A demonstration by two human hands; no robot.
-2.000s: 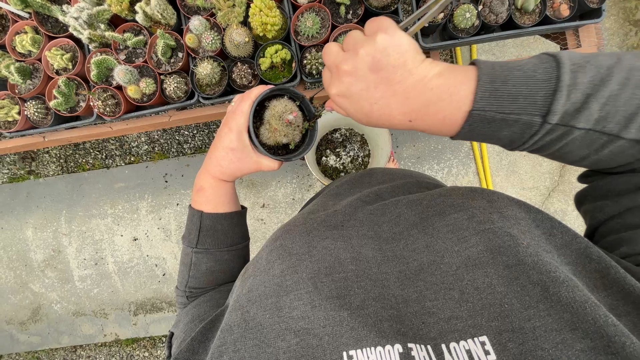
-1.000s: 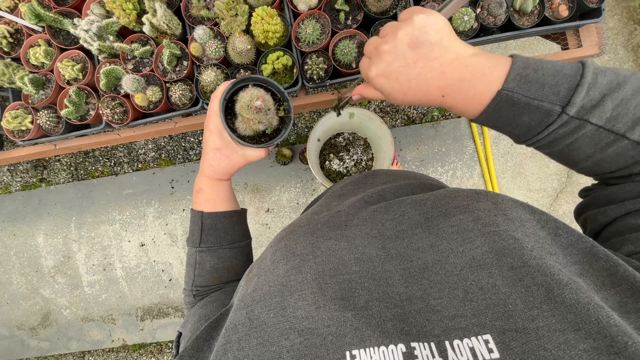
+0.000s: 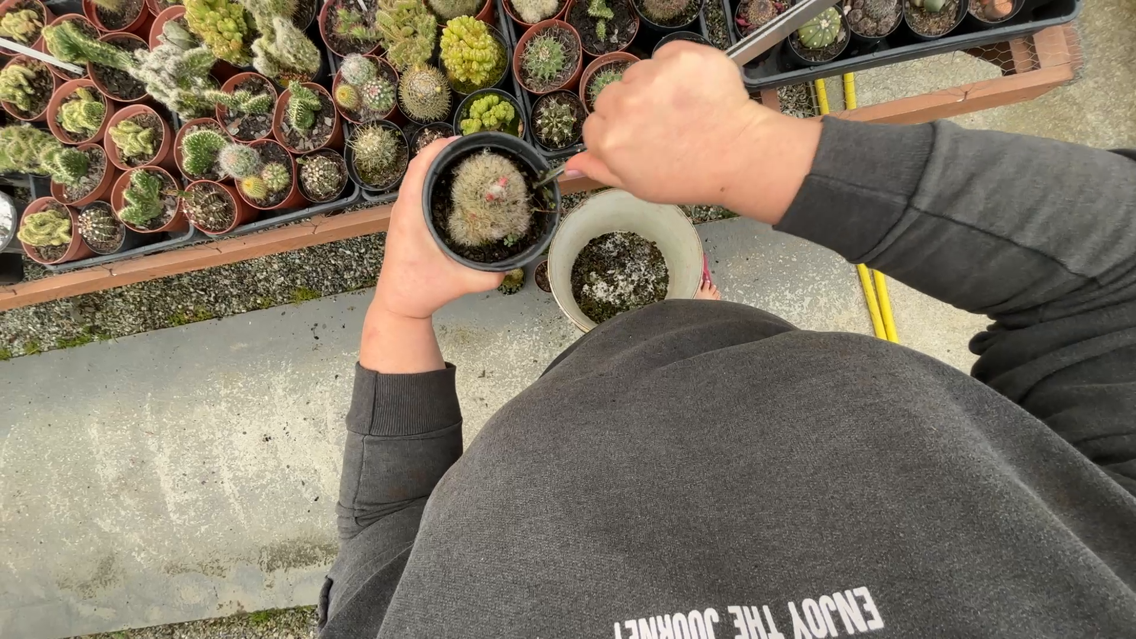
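Observation:
My left hand [image 3: 422, 244] holds a black plastic pot [image 3: 493, 264] from its left side, tilted so that its top faces me. Inside grows a round, woolly-spined cactus [image 3: 488, 200] with a small pinkish spot, and small green growth beside it. My right hand [image 3: 679, 133] is closed around a long metal tool, seemingly tweezers [image 3: 781, 28]; its thin tip reaches the pot's right rim, and the middle is hidden by the fingers. Below my right hand stands a whitish bucket [image 3: 688, 257] with dark soil and pale debris [image 3: 619, 275] at its bottom.
Black trays of potted cacti [image 3: 302, 209] rest on a bench with a reddish-brown edge [image 3: 231, 253]. Another tray [image 3: 923, 53] is at the upper right. Small pots [image 3: 543, 277] stand beside the bucket. Yellow hoses [image 3: 874, 302] lie on the concrete at the right.
One second ago the tool tip was over the bucket, apart from the pot; now it is back at the pot's right rim, as two seconds ago. My left hand still holds the pot.

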